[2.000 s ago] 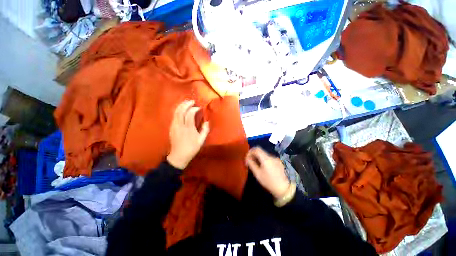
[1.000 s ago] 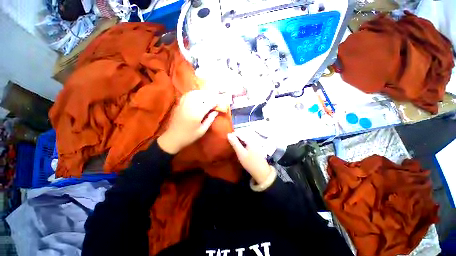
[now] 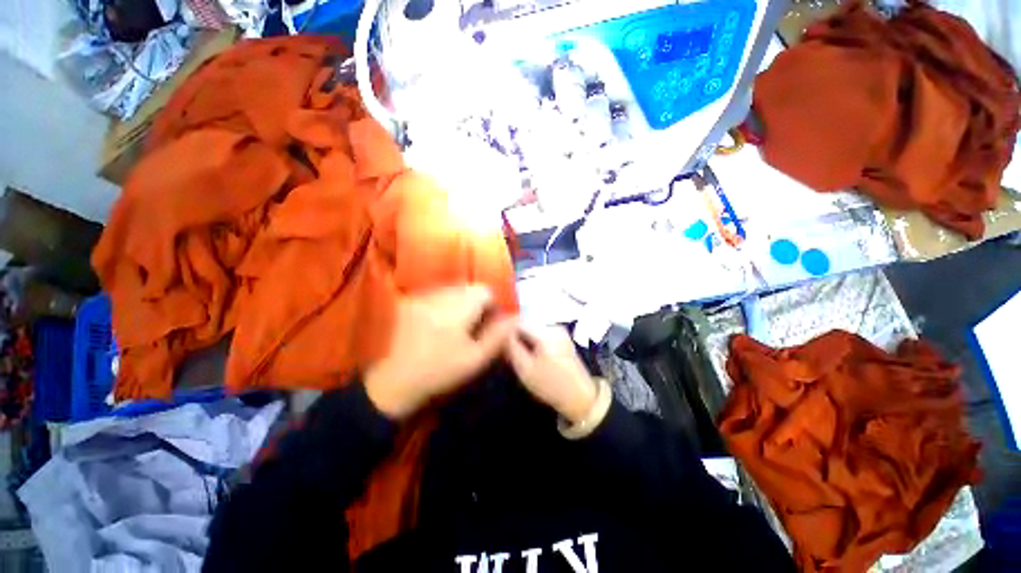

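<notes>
A rust-orange garment piece [image 3: 442,241] runs from the bright needle area of the white overlock machine [image 3: 661,168] down to my hands at the near table edge. My left hand [image 3: 437,341] lies blurred on its lower part, fingers bent. My right hand [image 3: 549,364] touches the left hand's fingertips at the cloth's right edge, with fingertips together on the cloth. More orange cloth hangs over the lap below. The presser foot is lost in lamp glare.
A large orange pile [image 3: 213,213] lies left, touching the piece. Another orange pile [image 3: 884,112] is right of the machine, and a crumpled one [image 3: 851,448] lower right. Snips [image 3: 722,213] and blue discs [image 3: 799,256] lie on the table. Pale lilac cloth [image 3: 134,481] is lower left.
Both hands have moved from near the needle area down toward my body and come together. The orange piece now stretches smoother between machine and hands.
</notes>
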